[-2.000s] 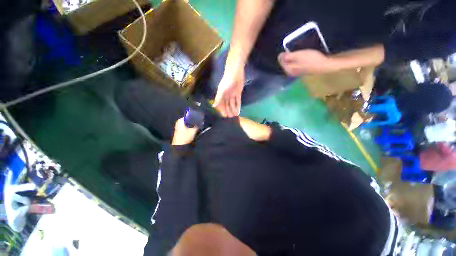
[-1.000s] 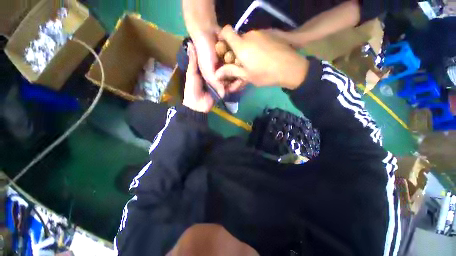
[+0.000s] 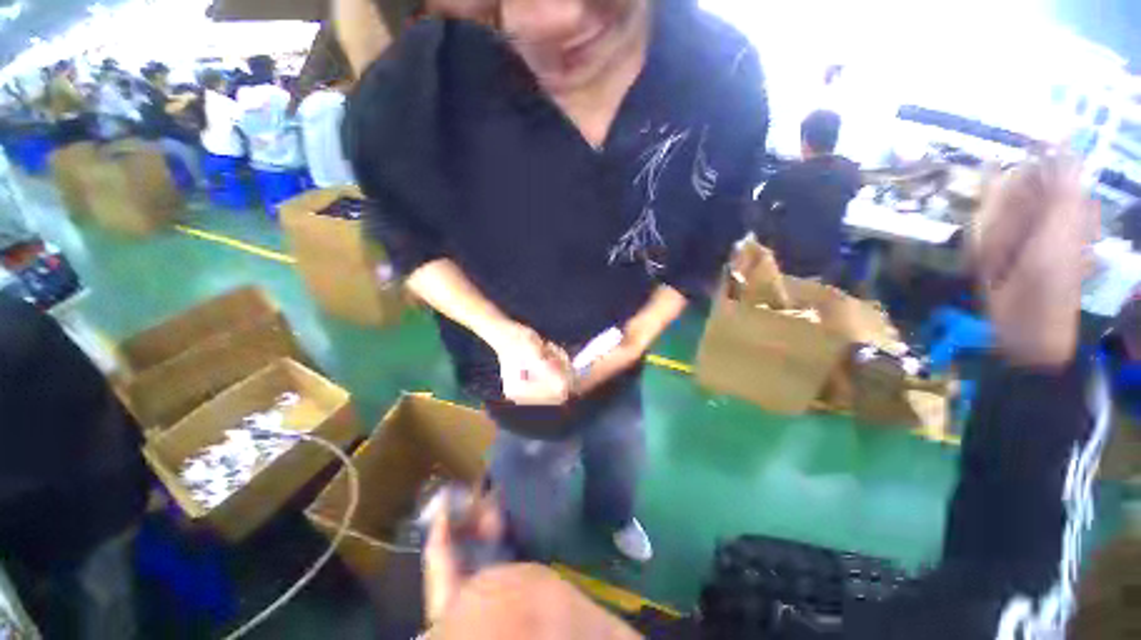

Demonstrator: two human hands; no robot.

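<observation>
My left hand (image 3: 441, 569) is low in the centre, blurred, closed around a dark grey and silvery rounded thing (image 3: 476, 525) that looks like a handheld fan. Part of that hand is hidden behind a skin-coloured shape at the bottom edge. My right hand (image 3: 1036, 244) is raised at the far right, blurred, with fingers upward; it seems open and I see nothing in it. A person (image 3: 538, 213) in a black shirt stands facing me, hands together at the waist around a white phone (image 3: 598, 351).
An open carton (image 3: 413, 431) stands in front of my left hand. A neighbouring carton (image 3: 332, 398) holds white pieces, with a pale hose (image 3: 350, 500) looping past. A black crate (image 3: 801, 578) is at the lower right. More cartons (image 3: 763, 356) and seated people are behind.
The view has tilted up from my lap to the room. My hands, close to the other person's hands a second ago, are now apart; my right has risen to the far right.
</observation>
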